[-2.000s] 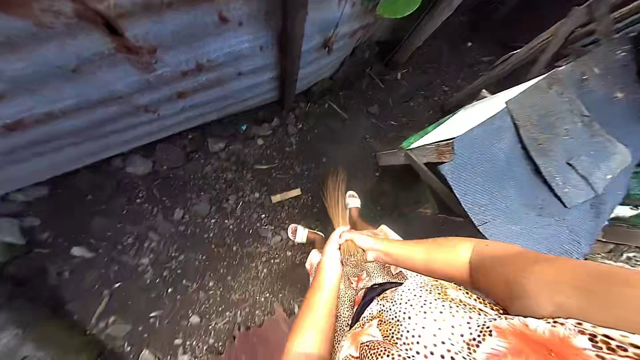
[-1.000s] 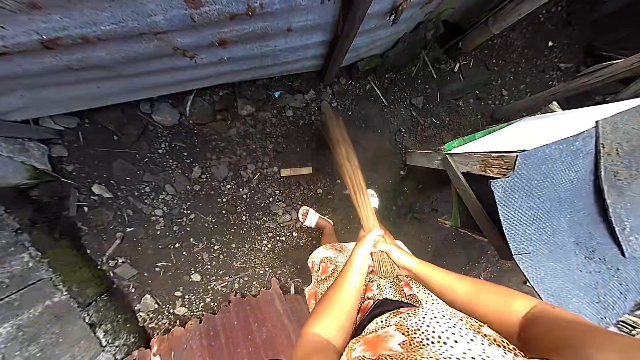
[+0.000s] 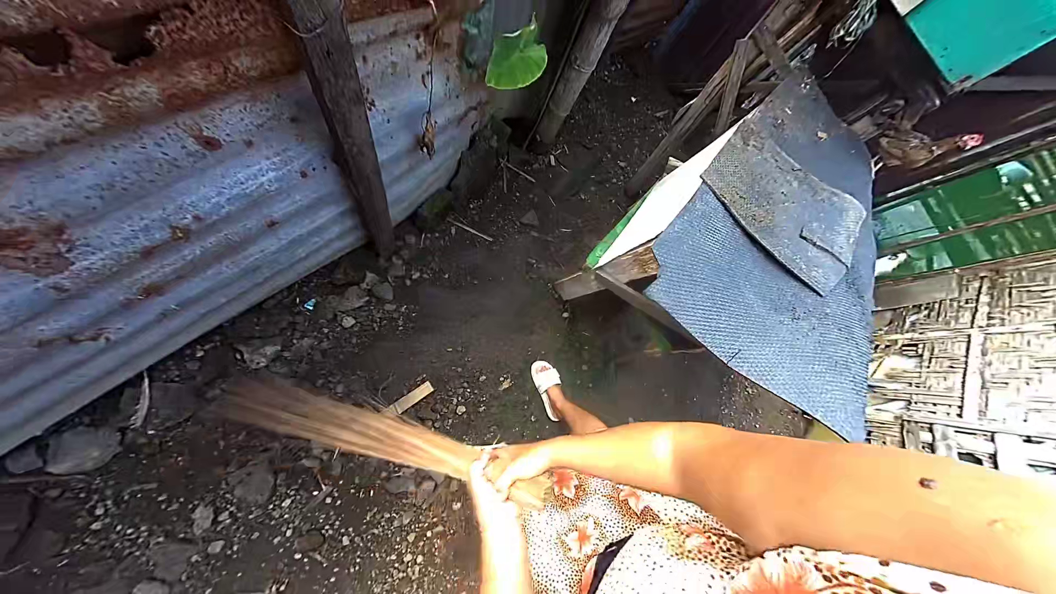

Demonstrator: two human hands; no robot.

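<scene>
A stick broom of thin bristles [image 3: 355,425] is gripped at its bound end by both hands, low in the middle of the view. My left hand [image 3: 492,483] is closed round it, in bright sunlight. Against it, my right hand [image 3: 521,466] also clasps the handle end. The bristles fan out to the left above the stony dirt ground and look blurred at their tips. A short flat piece of wood [image 3: 411,398] lies just beyond the bristles. One foot in a white sandal [image 3: 545,378] shows ahead of my right forearm; the other foot is hidden.
A rusty corrugated metal fence [image 3: 206,214] with a wooden post [image 3: 342,124] runs along the left. At the right stands a wooden-framed structure covered by a blue textured mat [image 3: 742,305]. Stones [image 3: 82,450] lie by the fence foot. A bamboo pole [image 3: 582,70] rises at the back.
The broom has swung from pointing forward, toward the fence, to pointing left, with both hands still on it. The view has turned toward the right.
</scene>
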